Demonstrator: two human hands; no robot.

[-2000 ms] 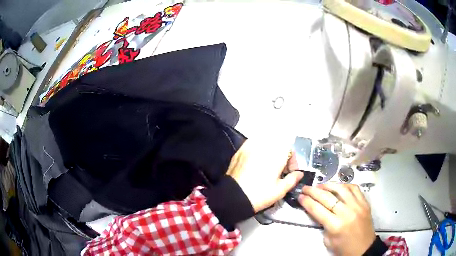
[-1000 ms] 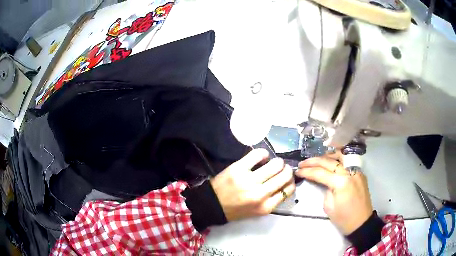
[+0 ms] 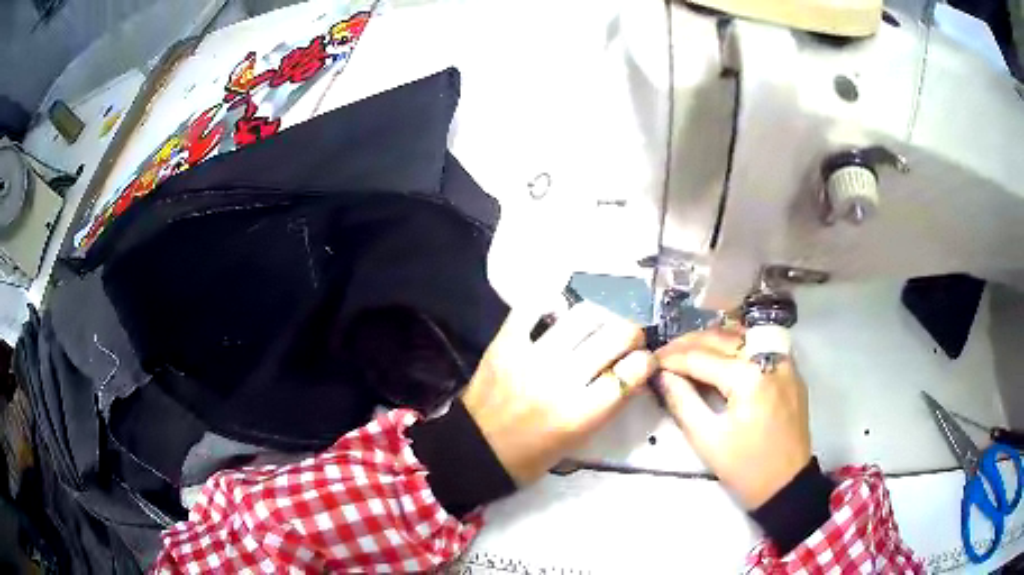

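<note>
My left hand (image 3: 556, 376) and my right hand (image 3: 736, 393) meet fingertip to fingertip just in front of the presser foot (image 3: 672, 309). A small black folded piece (image 3: 654, 337) shows between the fingertips and the foot; the fingers hide most of it. The black garment (image 3: 326, 270) lies heaped left of my left hand and reaches under it. The off-white sewing machine head (image 3: 775, 124) stands above and behind my right hand. I cannot tell whether the needle is in the cloth.
Blue-handled scissors (image 3: 986, 500) lie at the right, beside a thin dark tool. A black triangular piece (image 3: 945, 311) lies on the bed under the arm. A red-and-yellow graphic (image 3: 241, 101) is at the upper left. A cream tape roll (image 3: 825, 14) sits on top of the head.
My hands have drawn together at the foot, and the small piece is now mostly covered by my fingers. Earlier it lay farther forward. The view has shifted, so the machine head appears farther left.
</note>
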